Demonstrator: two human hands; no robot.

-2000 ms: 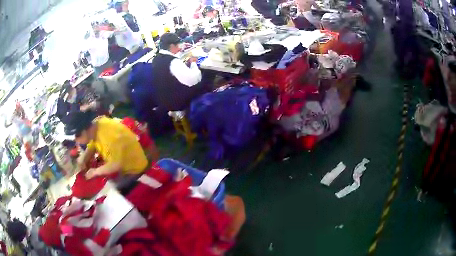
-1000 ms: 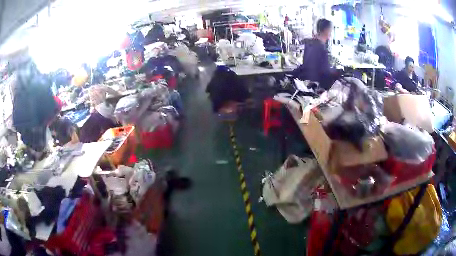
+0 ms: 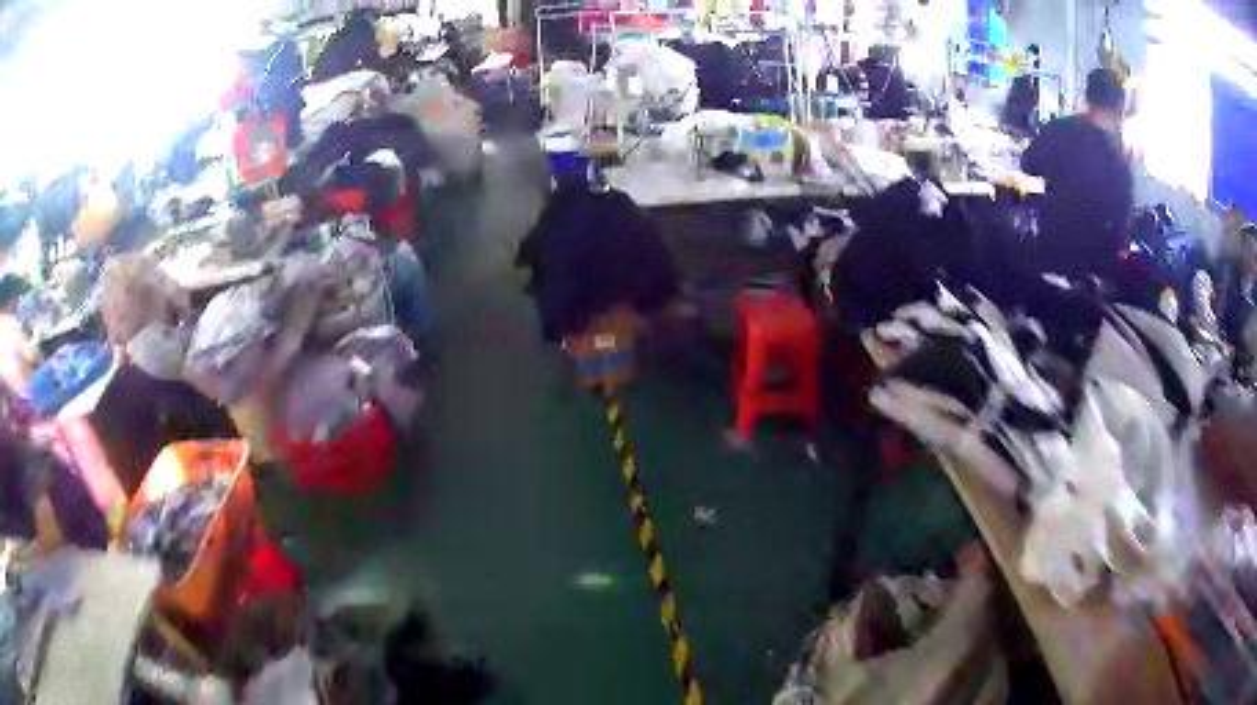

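Note:
Neither of my hands is in the picture. Nearest in front of me on the right, a heap of black and white cloth point(image 3: 1089, 510) lies on a brown board or table edge point(image 3: 999, 530). Below it, an off-white sack or cloth bundle point(image 3: 896, 647) sits on the floor at the bottom edge. On the left, an orange crate point(image 3: 221, 530) holds small greyish pieces. Pale cloth point(image 3: 83, 627) lies at the lower left, blurred.
Green floor point(image 3: 510, 482) with yellow-black tape point(image 3: 648, 537) runs ahead. A carton point(image 3: 603, 347) under dark cloth point(image 3: 593, 255) stands at the tape's far end. A red stool point(image 3: 776, 361) stands right of it. A red container point(image 3: 338, 448) holds pale bundles. A person point(image 3: 1089, 179) stands back right.
The view has swung right from the seated workers and red cloth to the aisle, then moved forward. The stool, carton and black-and-white heap appear nearer. The standing person appears farther right.

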